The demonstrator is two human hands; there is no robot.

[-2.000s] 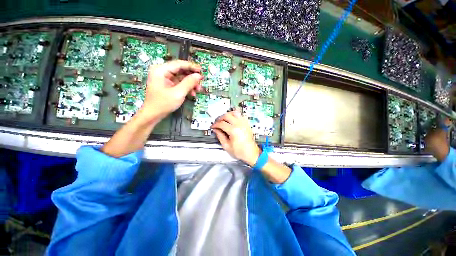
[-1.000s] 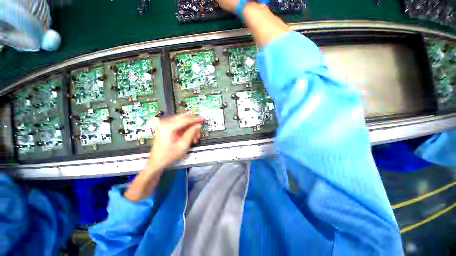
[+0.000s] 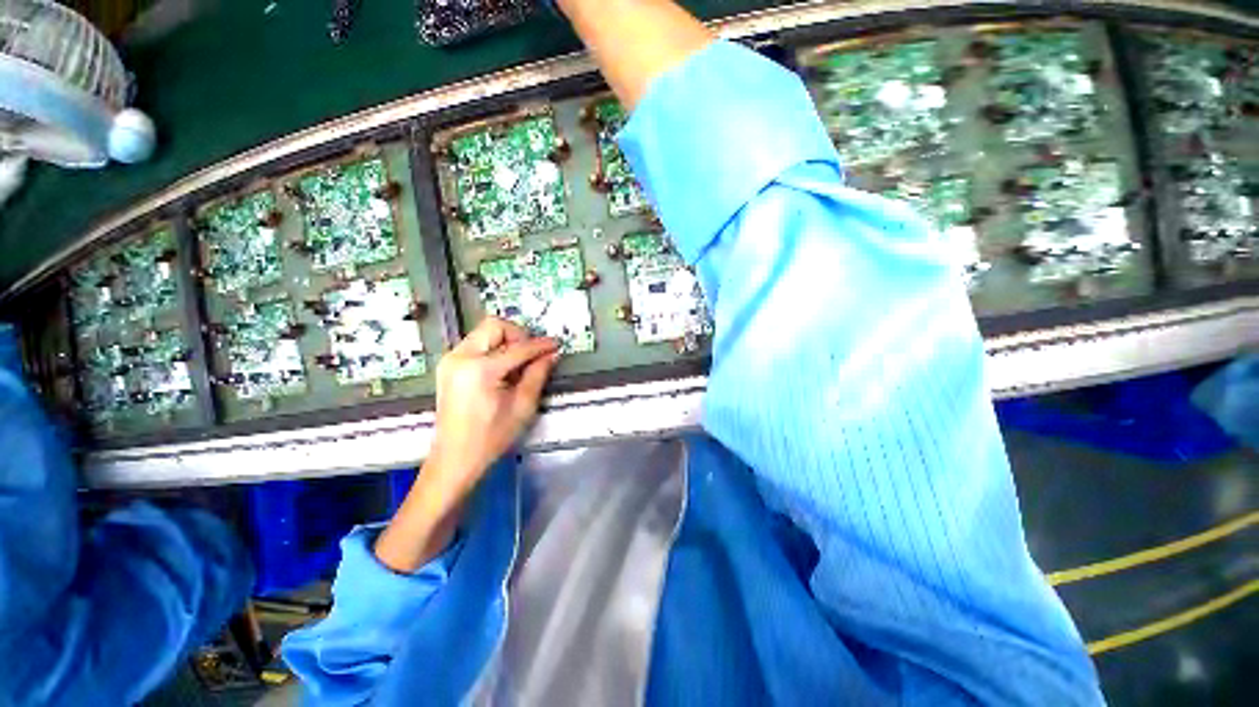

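A pallet (image 3: pixel 449 238) holds four green circuit boards. My left hand (image 3: pixel 486 390) is at the front edge of its near-left board (image 3: pixel 532 293), thumb and forefinger pinched together on or just above the edge. Whether a tiny part is between the fingertips cannot be told. My right arm reaches away across the pallet, and its sleeve hides part of the right-hand boards. My right hand is beyond the top edge of the picture; only the forearm shows. A dark, glittering component pile (image 3: pixel 470 14) is cut off by the top edge beside that forearm.
More pallets with boards (image 3: pixel 366 329) lie left and right along the conveyor. The pale conveyor rail (image 3: pixel 318 445) runs nearest my body. A white fan (image 3: pixel 62 83) stands far left. A small dark component heap (image 3: pixel 343 20) lies on the green bench. Blue sleeves of people show at both sides.
The view has shifted, leaving less of the component pile showing. A pallet with boards now lies right of my arm, where an empty gap was. My right hand has left the picture; my left stays by the board.
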